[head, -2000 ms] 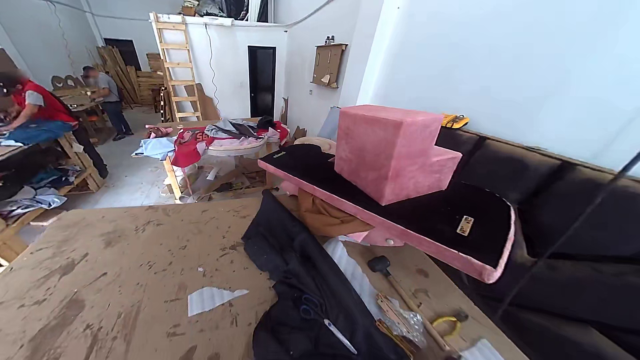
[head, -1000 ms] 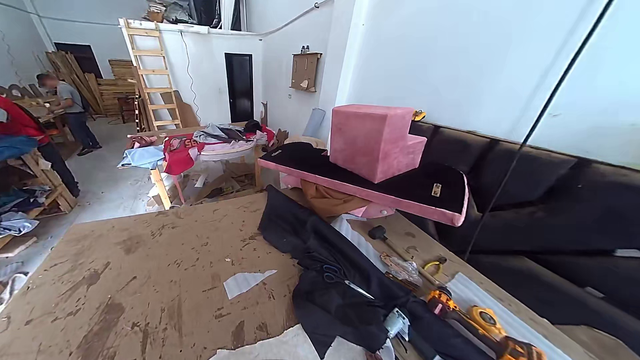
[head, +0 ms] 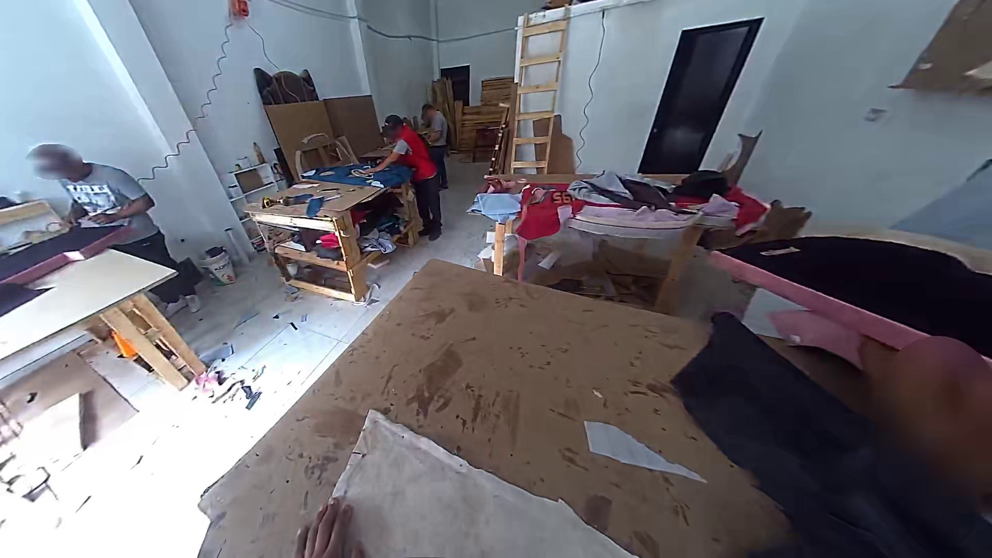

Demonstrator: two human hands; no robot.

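Observation:
At the bottom edge, my left hand (head: pixel 328 533) lies on the left edge of a pale fabric sheet (head: pixel 457 500), its fingers slightly spread. The sheet rests on a stained brown worktable (head: pixel 511 349). My right hand (head: pixel 934 411) is a blur at the right, over or near a dark cloth (head: pixel 790 434); what its fingers do cannot be told. A small white scrap (head: pixel 635 452) lies between the pale sheet and the dark cloth. Behind my right hand is a black panel with a pink padded edge (head: pixel 806 298).
A table heaped with garments (head: pixel 635 217) stands ahead. To the left are a wooden workbench (head: pixel 310 203) and a pale-topped table (head: pixel 85 294). Several people work beyond, one in a red vest (head: pixel 417 155). A wooden ladder (head: pixel 535 97) leans at the back. Scraps litter the floor.
The view has swung left. Both hands have come into view, and the pale sheet, partly seen at the bottom a second ago, shows much more now.

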